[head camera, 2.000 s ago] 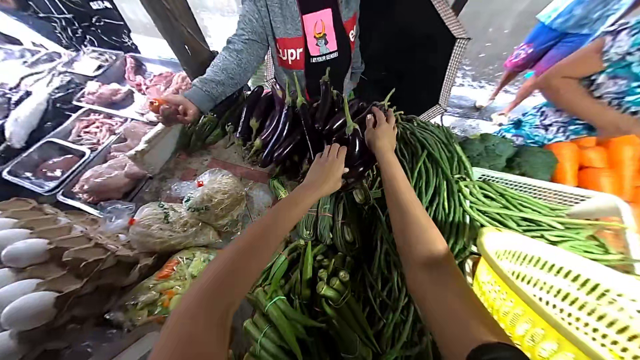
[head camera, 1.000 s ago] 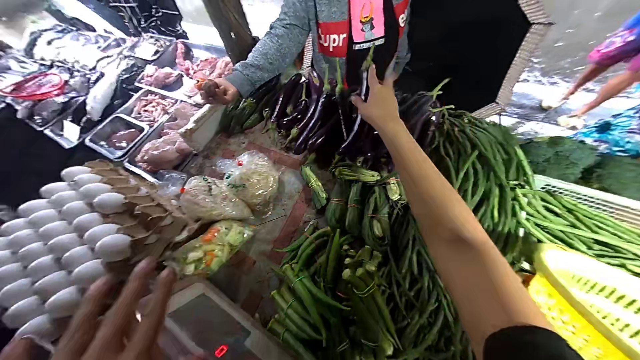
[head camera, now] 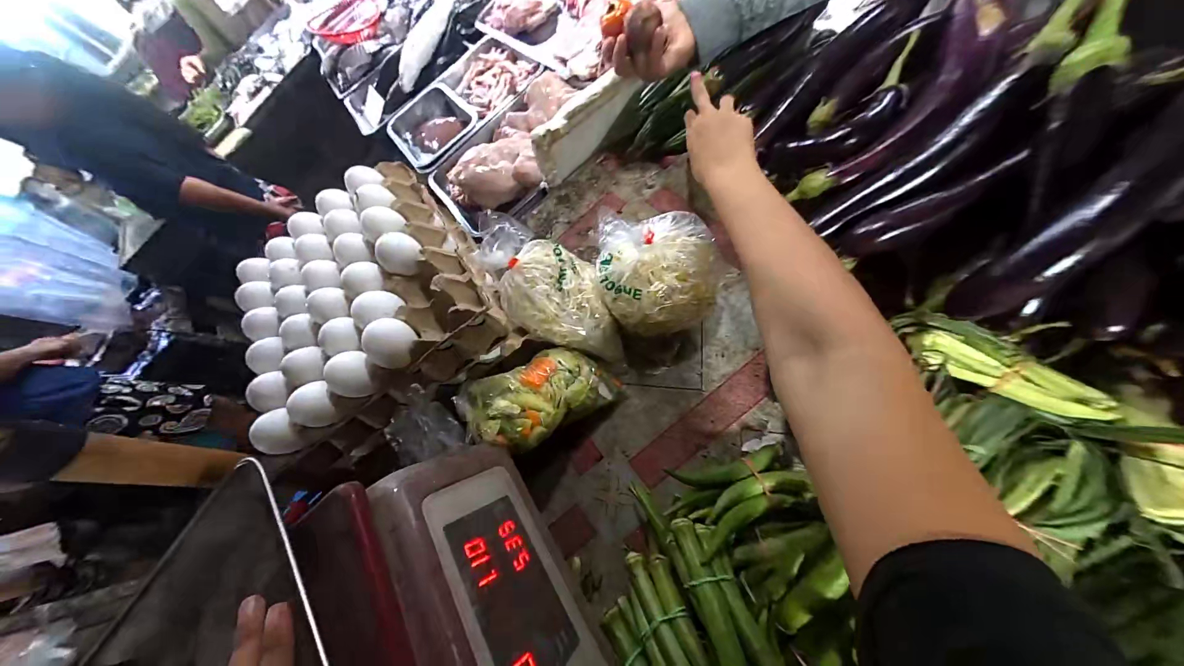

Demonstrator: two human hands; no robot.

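My right hand (head camera: 721,134) reaches up at the top, index finger extended and nothing in it. Its fingertip is just below another person's hand (head camera: 652,42), which holds a small brown and orange thing. Dark green vegetables (head camera: 671,116) lie behind my right hand, and purple eggplants (head camera: 925,139) are to its right. Of my left hand (head camera: 264,634) only fingertips show at the bottom edge, beside the metal-rimmed pan (head camera: 287,555) of a digital scale (head camera: 444,518) with red digits; whether it grips anything is hidden.
White eggs (head camera: 324,305) sit in a cardboard tray (head camera: 444,287) at left. Bagged bean sprouts (head camera: 661,277) and a bag of cut vegetables (head camera: 536,398) lie mid-table. Metal trays of raw meat (head camera: 495,171) stand behind. Bundled okra (head camera: 703,592) lies in front. Other people are at left.
Both my hands were on the eggplants. My left hand has come off to the scale's side, and my right hand has moved left to beside the other person's hand. The view has turned left.
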